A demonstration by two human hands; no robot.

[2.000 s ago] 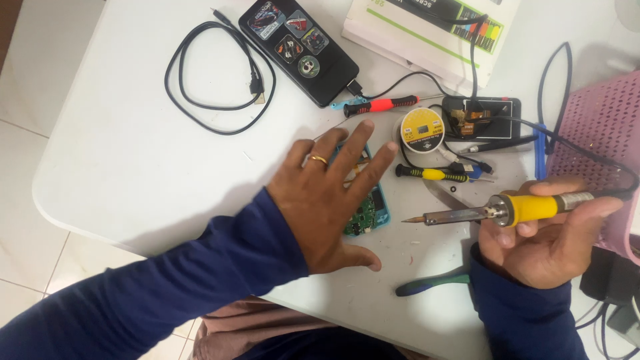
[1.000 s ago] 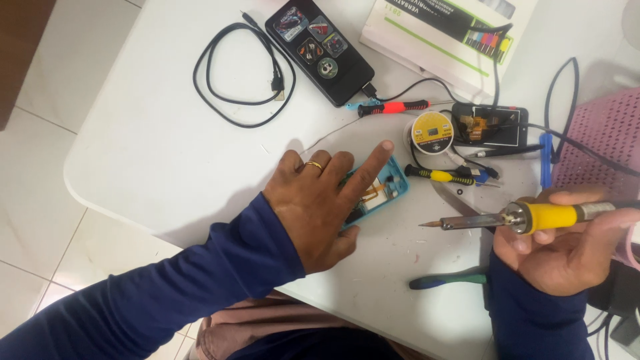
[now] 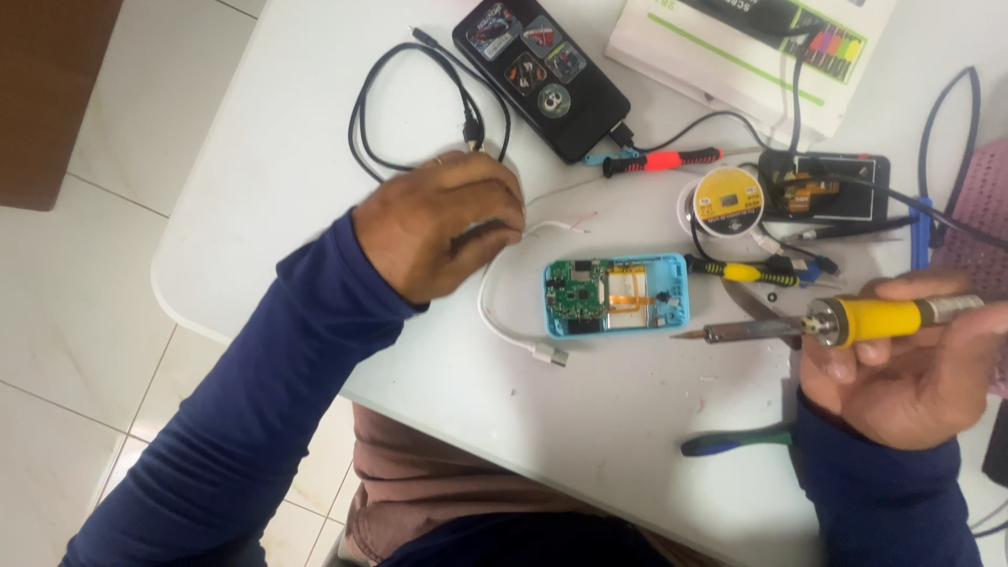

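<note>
My right hand (image 3: 898,370) holds a soldering iron (image 3: 827,321) by its yellow handle, its tip pointing left. Just left of that tip lies an open light-blue device case (image 3: 616,331) with a green circuit board (image 3: 579,290), a flat battery and an orange flex cable inside. My left hand (image 3: 445,224) is over the table, up and left of the case, its fingers curled; part of a white USB cable (image 3: 504,335) with bare thin wires runs close to the fingertips. Whether the fingers pinch that cable is not clear. A solder spool (image 3: 728,201) stands above the case's right end.
A black power bank (image 3: 543,75) with stickers, a coiled black cable (image 3: 362,102), a red-and-black screwdriver (image 3: 661,161) and a white box (image 3: 732,63) lie farther back. A yellow-and-black screwdriver (image 3: 744,272), a display panel (image 3: 854,189) and a pink basket (image 3: 976,197) are at the right.
My left hand has lifted off the blue case and moved up and left, uncovering the board and the white cable. My right hand still holds the soldering iron.
</note>
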